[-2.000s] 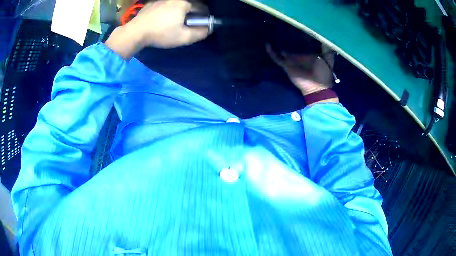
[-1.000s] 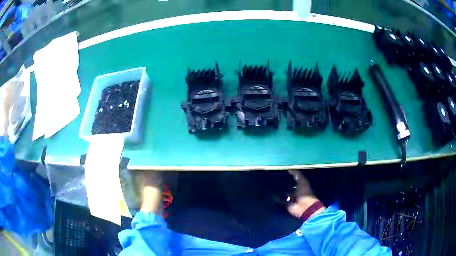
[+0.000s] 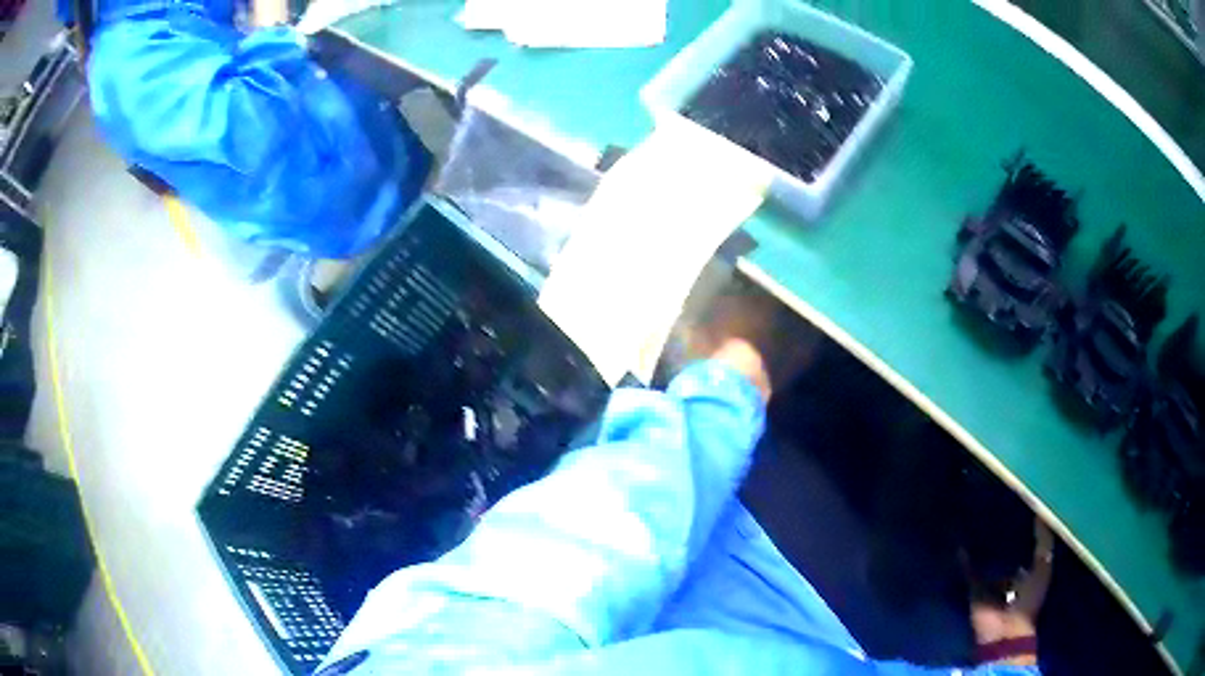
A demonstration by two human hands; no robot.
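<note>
My left hand [image 3: 737,346] is blurred, below the bench edge beside the hanging paper; its fingers merge with the dark, and I cannot tell what it holds. My right hand [image 3: 1015,588] is small and dark under the bench edge at lower right, with a dark red cuff; a small glint shows at its fingers, but any held thing is unclear. Black fan housings [image 3: 1015,258] with comb-like teeth stand in a row on the green bench at right. A clear-white screw tray [image 3: 809,198] full of small dark pieces stands near the bench edge.
A hanging paper sheet [image 3: 648,251] covers part of the bench edge [image 3: 899,383]. Clear plastic [image 3: 515,185] hangs beside it. A dark perforated crate [image 3: 311,436] holding dark parts stands at left. Another person's blue sleeve [image 3: 258,145] is at upper left. White sheets [image 3: 568,16] lie behind.
The view has swung left, bringing the crate into full view and the screwdriver out. The silvery tool seen in my left hand two seconds ago does not show. Both hands remain below the bench edge.
</note>
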